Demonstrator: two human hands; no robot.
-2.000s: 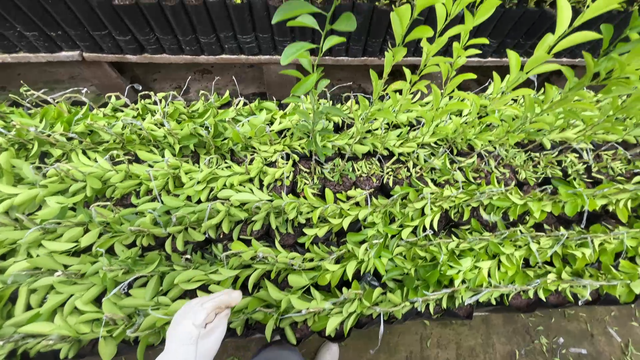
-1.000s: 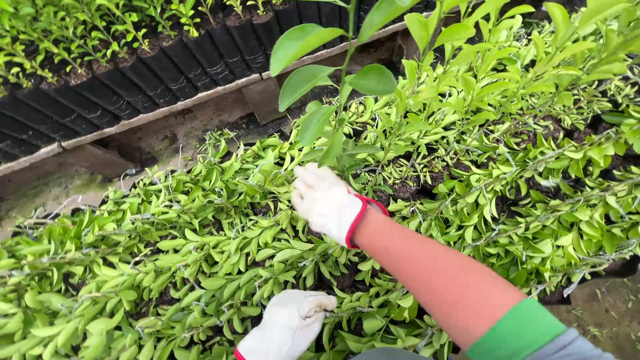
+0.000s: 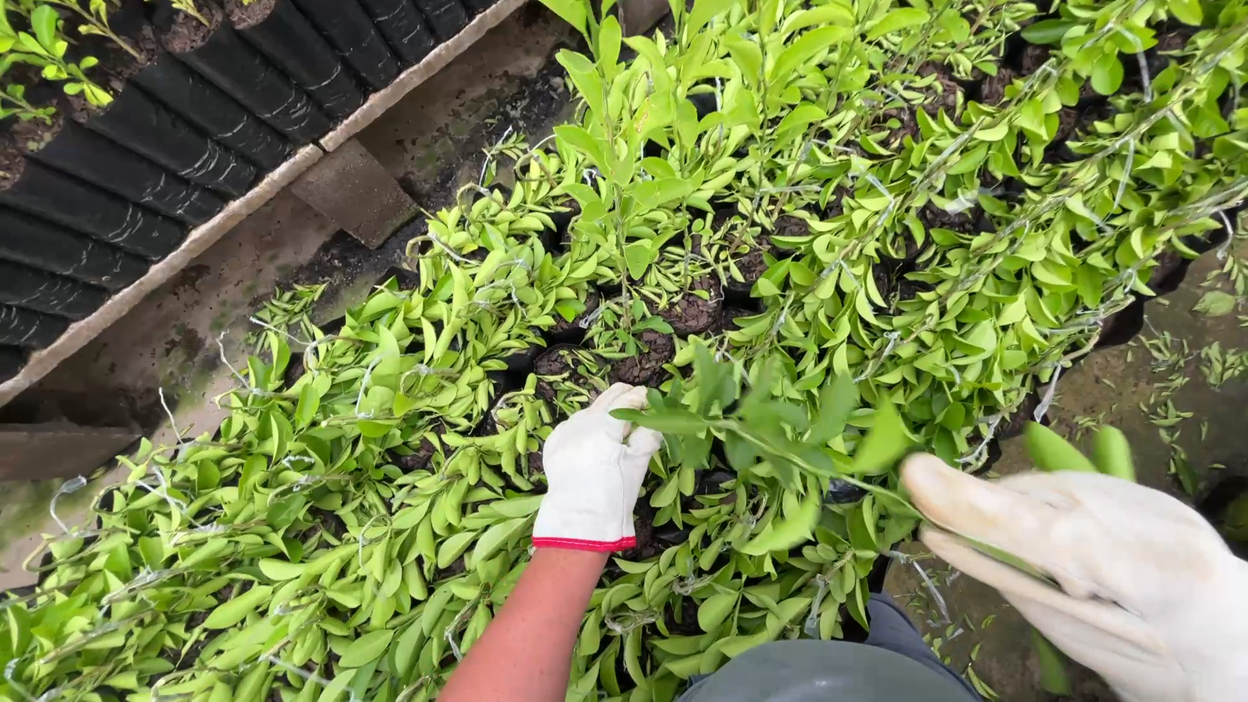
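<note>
My left hand (image 3: 597, 466), in a white glove with a red cuff edge, is closed around the lower part of a leafy green stem (image 3: 751, 437) low over the potted plants. The stem runs right to my gloved right hand (image 3: 1063, 556), which pinches its other part between thumb and fingers. Its leaves are blurred. Behind my left hand an upright leafy seedling (image 3: 619, 224) rises from a dark bag of soil. Around both hands lie rows of bent-over seedlings (image 3: 390, 526) with pale ties on their stems.
Black plastic grow bags (image 3: 156, 127) stand behind a concrete edging (image 3: 210, 234) at the upper left. A concrete block (image 3: 356, 192) lies in the gap beside it. Leaf scraps lie on the concrete floor (image 3: 1170, 361) at the right.
My right hand has moved from the tall seedling to the lower right, now gripping a stem. My left hand has closed on the same stem. The view has turned and moved nearer.
</note>
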